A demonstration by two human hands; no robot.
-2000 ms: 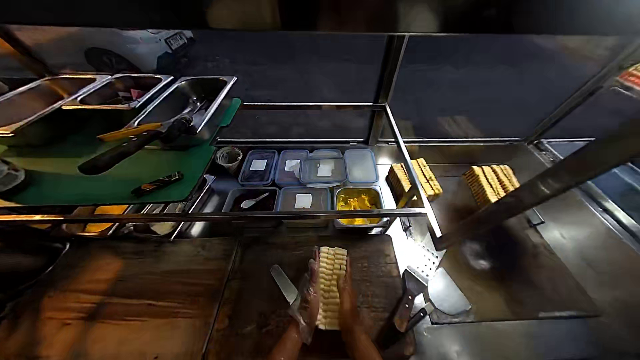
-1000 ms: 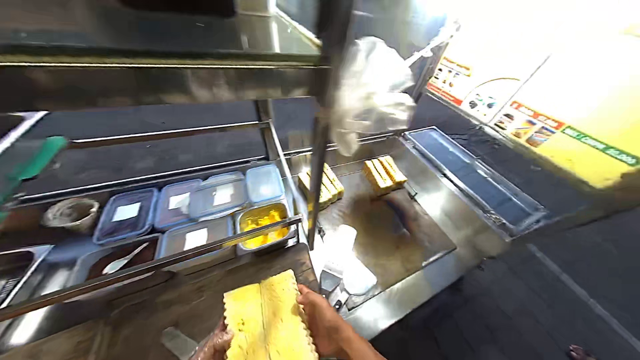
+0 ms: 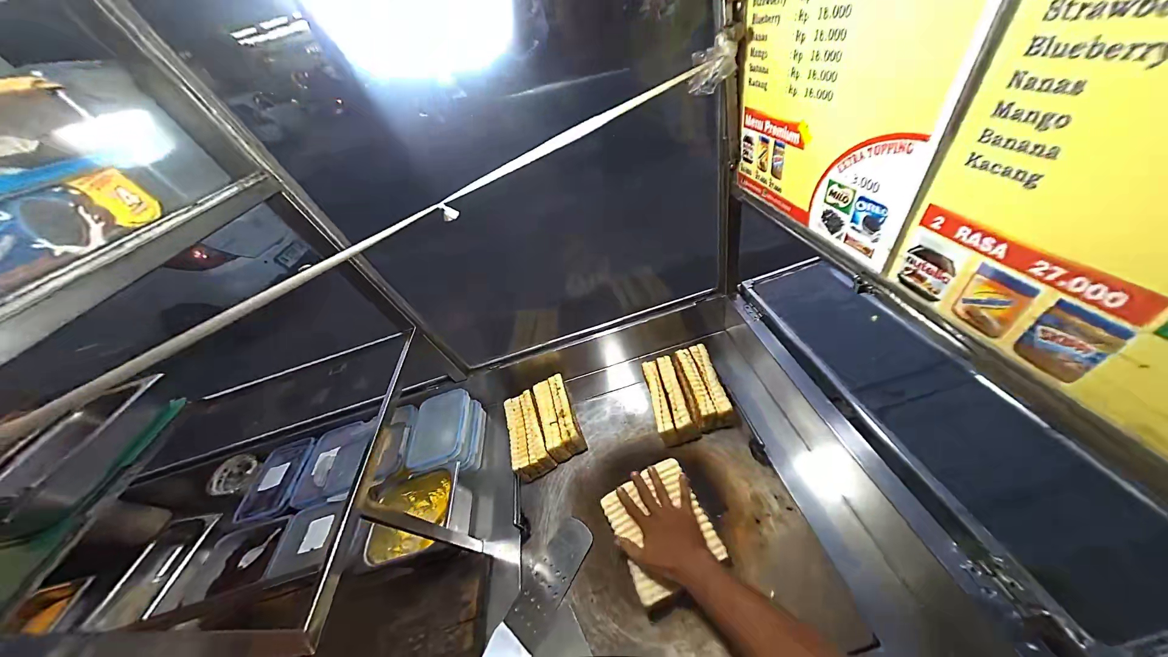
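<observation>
My right hand (image 3: 664,534) lies palm down with fingers spread on a block of ridged, pale bread (image 3: 666,479), which rests on a flat metal griddle (image 3: 794,547). It presses or rests there without gripping. My left hand is out of view. Behind the hand, two groups of browned bread slices stand on edge: one at the griddle's back left (image 3: 545,427), another at its back right (image 3: 687,392). Left of the bread under my hand lies a perforated metal spatula (image 3: 547,570), its lower end cut off by the frame.
A tub of yellow spread (image 3: 406,516) with a metal blade (image 3: 438,532) across it stands left of the griddle. Lidded plastic containers (image 3: 438,429) sit beside it. A metal frame rail (image 3: 351,511) crosses above them. Menu boards (image 3: 849,119) hang at the upper right.
The bread, held between both hands over the worktop earlier, now lies on the griddle under my right hand. My left hand has left the view. The view has swung right and up.
</observation>
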